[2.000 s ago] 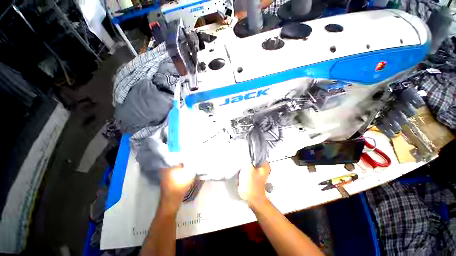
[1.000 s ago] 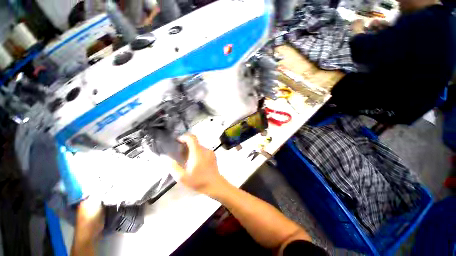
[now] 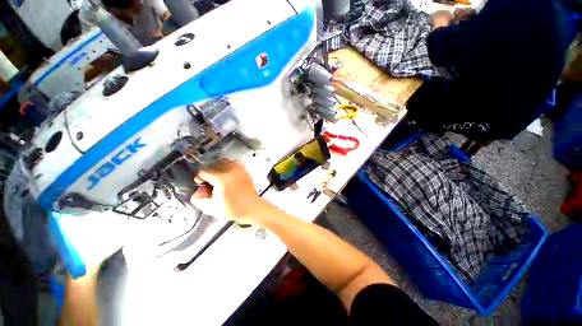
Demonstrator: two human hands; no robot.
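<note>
The white sewing machine (image 3: 159, 89) with its blue band fills the left and middle of the view. My right hand (image 3: 223, 191) is at the needle area, fingers curled on a bit of grey fabric (image 3: 183, 178) below the machine head. My left hand (image 3: 86, 280) is at the lower left beside the blue edge strip (image 3: 69, 245); glare washes out its fingers, so what it holds cannot be told. A thin dark rod (image 3: 207, 245) lies on the white table (image 3: 246, 274) in front of my right hand.
Right of my hand lie a lit smartphone (image 3: 298, 163), small snips (image 3: 322, 186) and red-handled scissors (image 3: 341, 143). A blue crate (image 3: 408, 258) holds checked garments (image 3: 440, 210). A person in dark clothes (image 3: 498, 70) sits at upper right by more checked cloth (image 3: 399, 38).
The view has swung right, then shifted slightly. The grey and striped cloth that bunched between my hands no longer shows in front of the machine. The dark rod is now more exposed.
</note>
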